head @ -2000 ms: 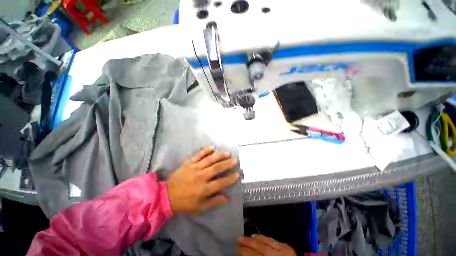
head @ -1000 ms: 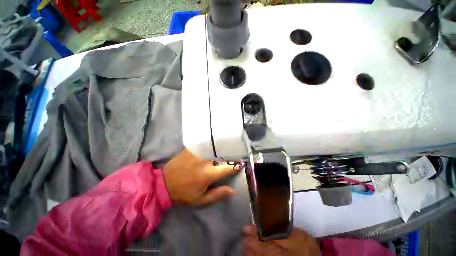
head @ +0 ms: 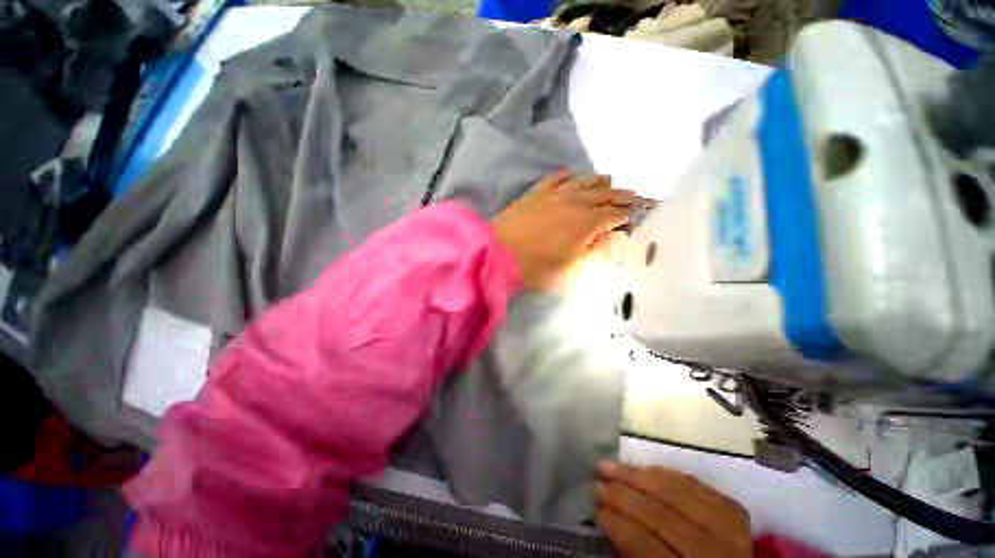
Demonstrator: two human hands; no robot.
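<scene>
The grey garment body [head: 360,142] lies spread over the white table left of the sewing machine head [head: 709,218]. A white slip [head: 167,362] lies on its lower left part. My left hand [head: 562,227] rests palm down on the cloth, fingers spread, beside the machine head. My right hand [head: 671,514] is at the bottom, partly cut off by the frame edge, with its fingertips at the cloth's lower right edge; its grip cannot be made out. The needle is hidden, and a bright glare covers the cloth beside the head.
A dark cable [head: 862,485] runs at the lower right. White packets [head: 940,476] lie at the right edge. The ruled tape [head: 436,523] follows the table's front edge. Dark and grey cloth [head: 55,98] is heaped at the far left, and light cloth [head: 687,29] lies behind the table.
The view has swung, so the machine head now shows from its end at the right. My left hand has moved farther back along the cloth. The white slip shows more fully.
</scene>
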